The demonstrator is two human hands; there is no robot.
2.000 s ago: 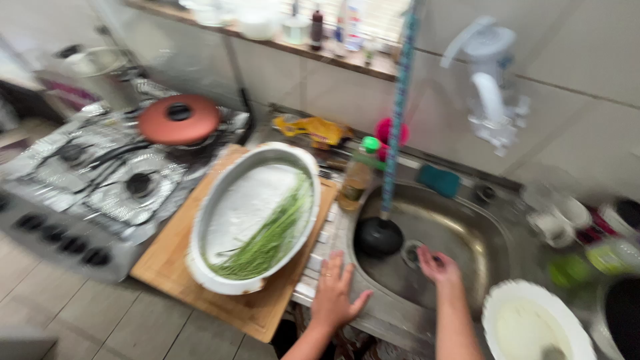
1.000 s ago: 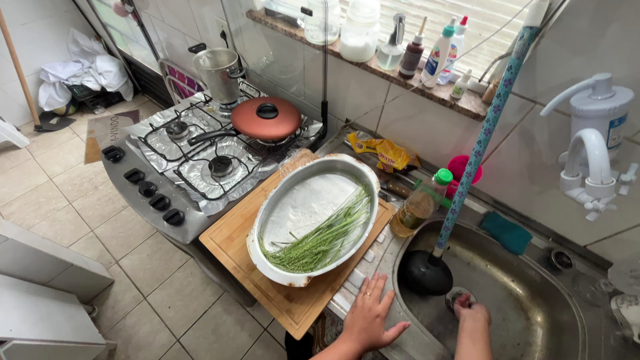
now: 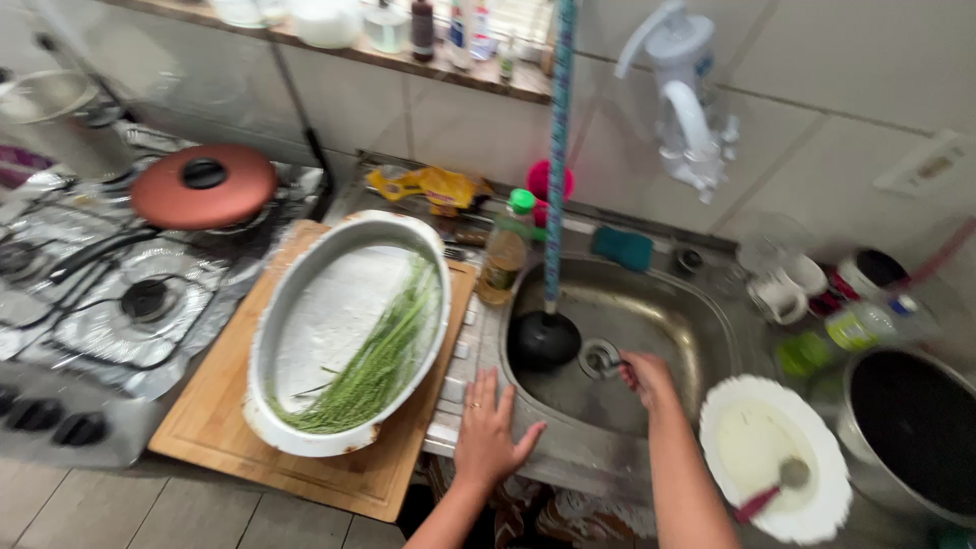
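My right hand (image 3: 646, 377) reaches into the steel sink (image 3: 663, 320), its fingers pinching a small dark piece at the round drain strainer (image 3: 600, 359); blur hides exactly what it is. My left hand (image 3: 492, 427) rests with spread fingers on the sink's left edge, a ring on one finger. Beside the drain stands a plunger with a black rubber cup (image 3: 544, 340) and a long blue patterned handle (image 3: 560, 152). Left of my left hand, an oval white enamel dish (image 3: 320, 305) holds long green stalks (image 3: 374, 358) in liquid, on a wooden cutting board (image 3: 206, 412).
A bottle with a green cap (image 3: 503, 255) and a teal sponge (image 3: 621, 248) lie near the sink. On the right are a white bowl (image 3: 717, 435) with a spoon, a large pot (image 3: 854, 427) and cups. The stove with a red-lidded pan (image 3: 236, 179) stands left.
The view has swung right since one second ago. My right hand was over the drain strainer then; now it is just right of it, with the strainer uncovered. My left hand stays at the sink's edge.
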